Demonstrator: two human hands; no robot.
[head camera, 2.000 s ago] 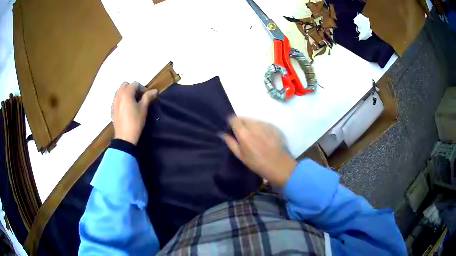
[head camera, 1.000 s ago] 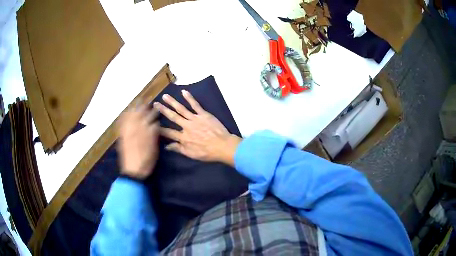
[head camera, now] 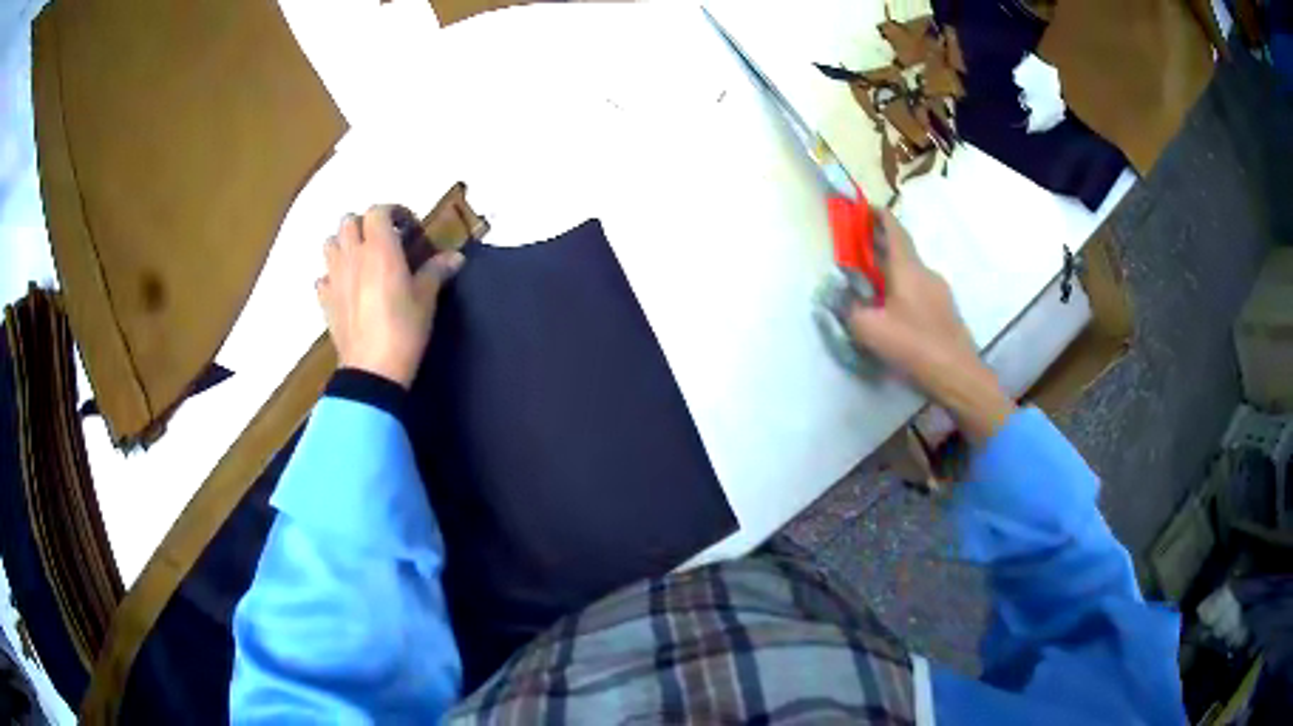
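Observation:
A dark sewn panel (head camera: 567, 397) lies on the white table in front of me, with a brown band (head camera: 213, 504) along its left edge. My left hand (head camera: 380, 295) holds the band near its upper end, which sticks out past the fingers and the panel's corner. My right hand (head camera: 908, 305) is closed around the red handles of the shears (head camera: 855, 241), right of the panel and slightly blurred. The silver blades point up and left over the table, and look closed.
Brown panels (head camera: 185, 185) lie at the upper left, above a stack of dark panels (head camera: 57, 468). Offcuts (head camera: 908, 92) and dark and brown pieces (head camera: 1134, 71) lie at the upper right. A cardboard box (head camera: 1099, 341) stands beyond the table's right edge.
My right hand has left the dark panel, moved right and taken hold of the shears, which have shifted slightly right. My left hand has moved up to the band's upper end.

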